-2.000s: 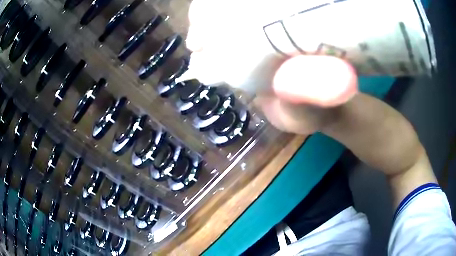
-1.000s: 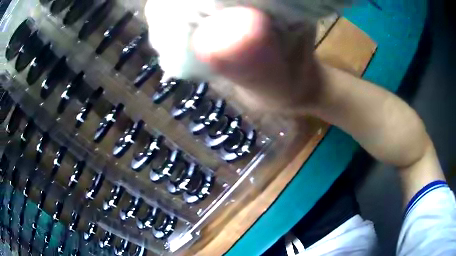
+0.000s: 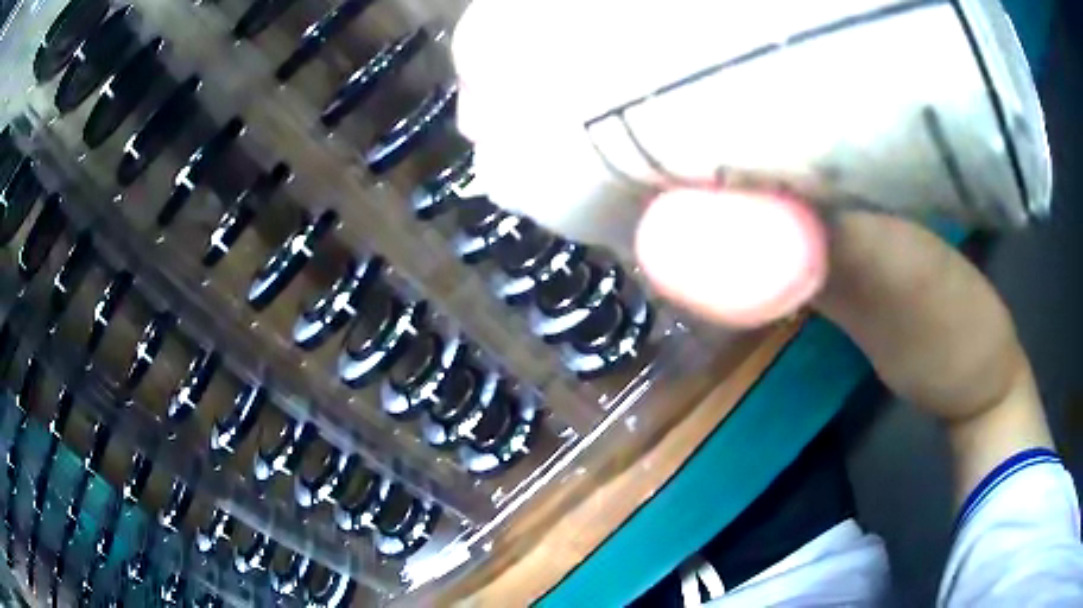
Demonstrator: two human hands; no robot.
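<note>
My right hand (image 3: 730, 255) is shut on a large white bottle (image 3: 831, 107) with a black-outlined label, held on its side above the tray. The bottle is close to the camera and overexposed, and my thumb presses its near side. Its broad base points right; no nozzle can be made out. Glossy black round parts (image 3: 499, 434) stand on edge in rows in a clear plastic tray (image 3: 463, 267). The bottle hides part of the upper rows. My left hand is not in view.
The tray lies on a tan-brown board (image 3: 713, 386) with a curved-looking near edge. A teal bench top (image 3: 772, 416) shows beyond that edge and at the lower left. My dark and white clothing with a white drawstring is at the bottom right.
My right hand and the bottle have swung right and slightly down since one second ago, and the bottle's side and label show again. The tray sits slightly farther right in view.
</note>
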